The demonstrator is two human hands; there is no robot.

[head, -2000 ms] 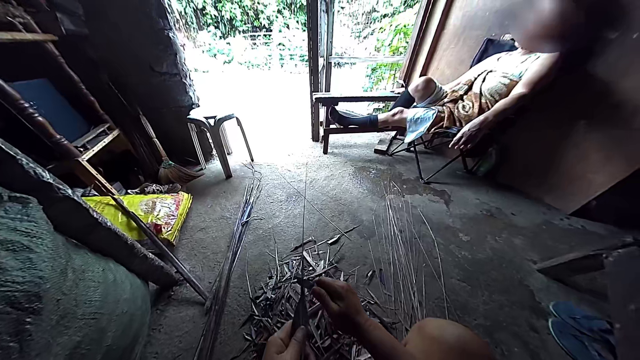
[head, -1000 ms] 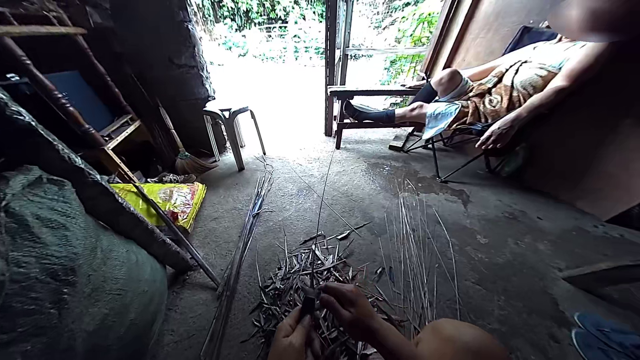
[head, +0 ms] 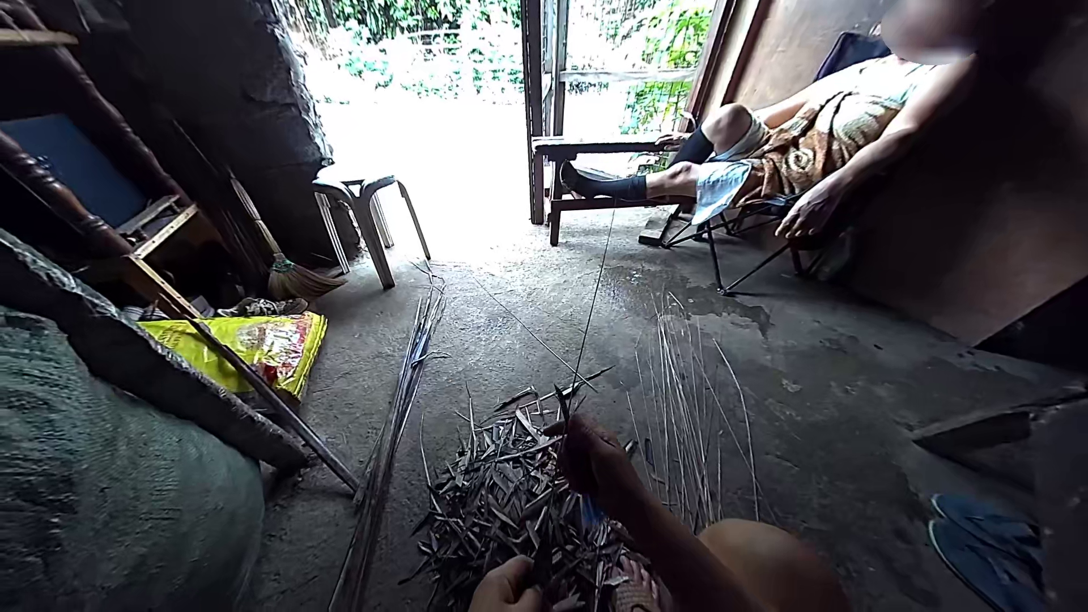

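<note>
My right hand (head: 595, 459) is closed on a long thin stalk (head: 595, 297), which rises from the fingers toward the doorway; a short dark strip shows at the fingertips. My left hand (head: 508, 586), at the bottom edge, grips a dark object (head: 542, 557), perhaps a knife blade; its full shape is hidden. Beneath both hands lies a heap of dark leaf scraps (head: 493, 501). Left of the heap is a bundle of long stalks (head: 387, 442). To its right, thin pale stalks (head: 688, 408) lie spread on the concrete floor.
A person (head: 850, 136) reclines in a folding chair, legs on a wooden bench (head: 595, 146). A stool (head: 365, 191) stands by the doorway, near a broom (head: 297, 276). A yellow sack (head: 246, 344) and large green sack (head: 127, 476) are left; blue slippers (head: 986, 544) lie right.
My hands were close together in both earlier frames; now they are apart, the right farther forward with the stalk and the left lower, near the bottom edge.
</note>
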